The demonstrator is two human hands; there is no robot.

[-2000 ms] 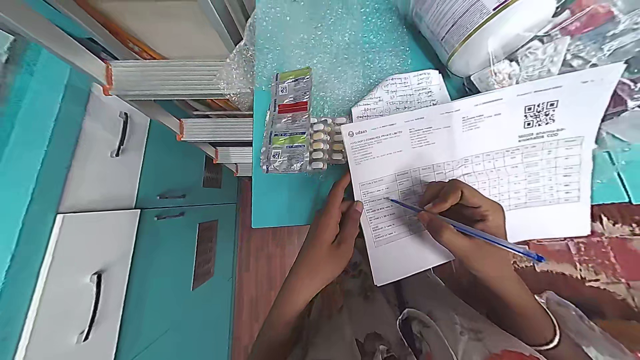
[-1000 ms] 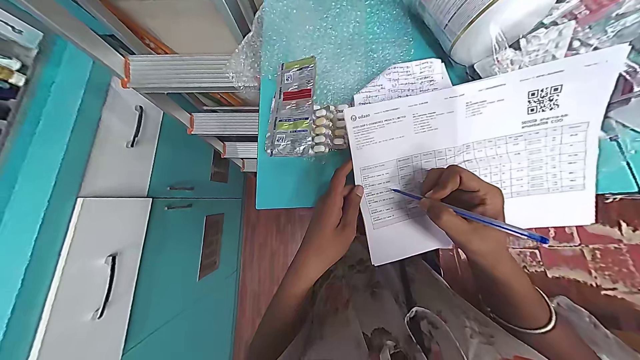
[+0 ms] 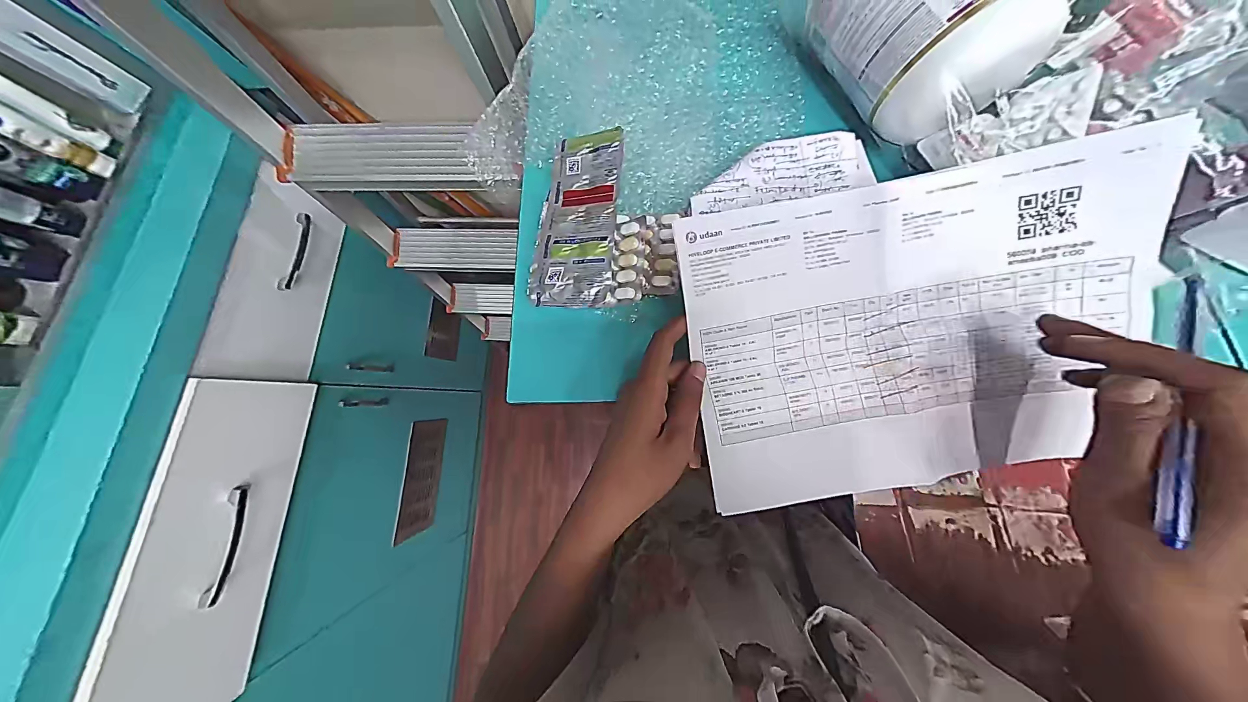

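Observation:
A white printed sheet (image 3: 936, 292) with a table and a square code lies tilted across the turquoise surface, its lower part over my lap. My left hand (image 3: 658, 414) grips its left edge between thumb and fingers. At the right, my right hand (image 3: 1160, 439) is over the sheet's right part, its fingers pointing left, with a blue pen (image 3: 1180, 439) held upright in it. Left of the sheet are foil blister packs (image 3: 582, 214), and beside them a blister of pale tablets (image 3: 643, 258). A handwritten paper (image 3: 790, 171) shows partly from under the sheet's top edge.
Bubble wrap (image 3: 673, 88) covers the back of the turquoise surface (image 3: 565, 361). A large white tub (image 3: 936, 58) lies at the top right by clear plastic packets (image 3: 1043, 107). A metal stepladder (image 3: 390, 156) and cabinets with handles (image 3: 370, 468) stand at the left.
My right hand has moved right, with the pen's tip off the table rows where it was. My left hand stays at the sheet's left edge. The view has shifted somewhat.

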